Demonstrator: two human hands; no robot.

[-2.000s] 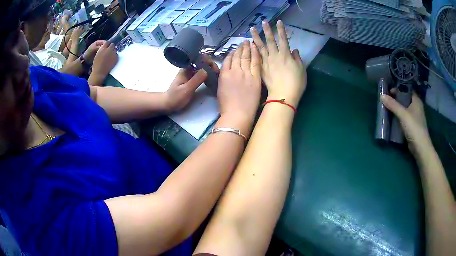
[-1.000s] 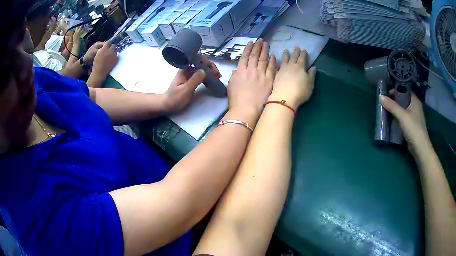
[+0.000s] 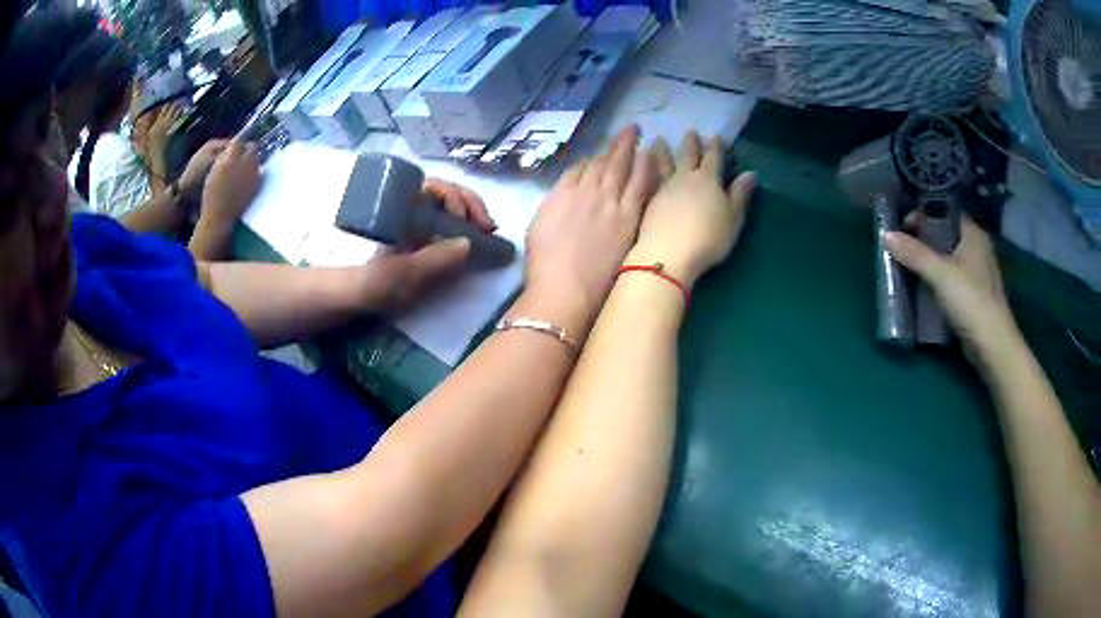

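Note:
My left hand [image 3: 691,217], with a red cord at the wrist, lies palm down and empty at the mat's far edge, touching a coworker's hand [image 3: 583,229] that wears a silver bracelet. My right hand [image 3: 960,272] holds two dark grey handheld blowers side by side by their handles. One blower [image 3: 932,157] shows its round spoked grille. The other blower [image 3: 891,284] has its head turned left, with its glossy handle upright. My fingers partly hide the handles.
The coworker in blue holds another grey blower [image 3: 384,197], blurred, over white sheets [image 3: 453,308]. Retail boxes [image 3: 477,79] stand behind. Stacked carton blanks [image 3: 863,54] and a light blue desk fan [image 3: 1069,73] are at the back right. A green mat [image 3: 821,423] covers the bench.
My left hand has drawn back, its fingers less stretched. The coworker's bracelet hand has shifted, and their blower's head has turned and moved left. The whole view has shifted slightly. My right hand still holds both blowers.

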